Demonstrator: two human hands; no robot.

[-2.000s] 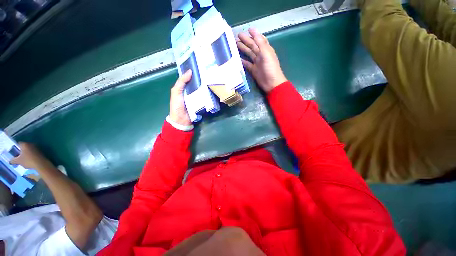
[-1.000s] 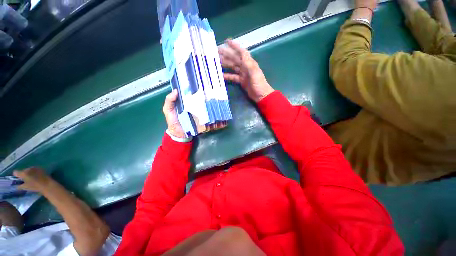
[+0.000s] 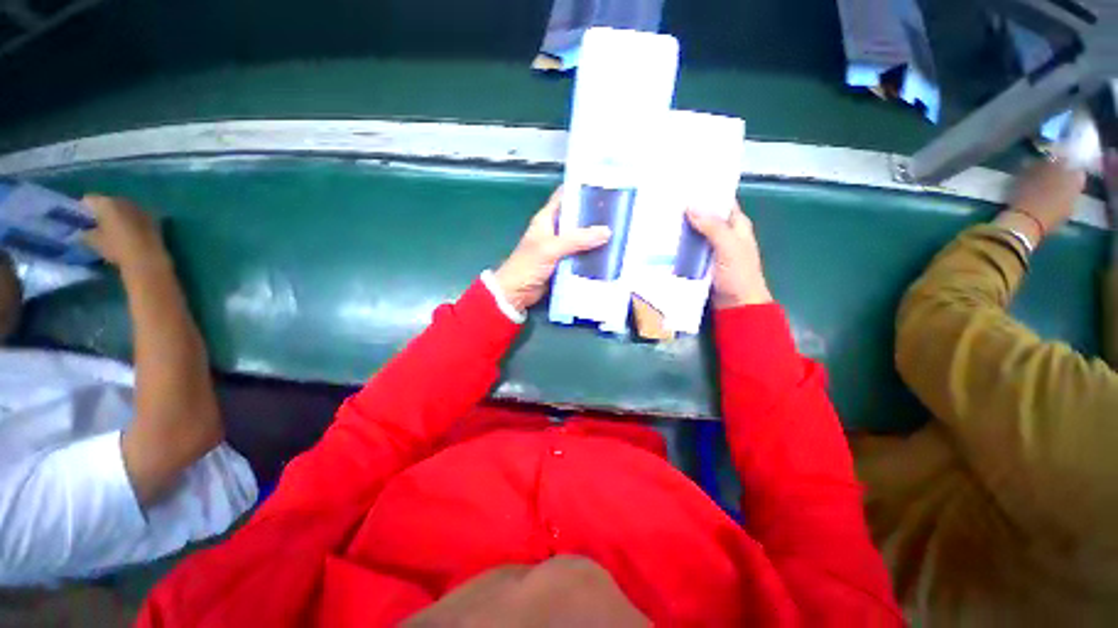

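Observation:
A stack of flat window boxes point(image 3: 650, 160) is held upright-facing over the green bench edge point(image 3: 368, 294), its tall panel on the left and shorter panel on the right. Each panel has a dark grey window. A brown tab point(image 3: 650, 321) shows between the panels at the notched lower end. My left hand point(image 3: 539, 255) grips the left side, thumb over the left window. My right hand point(image 3: 733, 255) grips the right side, thumb near the right window. The fingers behind the stack are hidden, and its thickness cannot be told.
Loose boxes point(image 3: 885, 52) lie on the dark green conveyor belt point(image 3: 368, 88) beyond the pale side rail point(image 3: 405, 139). A grey metal post point(image 3: 999, 123) slants at right. A person in white sleeves point(image 3: 92, 442) holds boxes at left; a person in mustard sleeves point(image 3: 1005, 331) sits at right.
The stack has moved right and turned from its layered edges to its broad face. My right hand, earlier apart from it, now grips its right side. The view has swung right.

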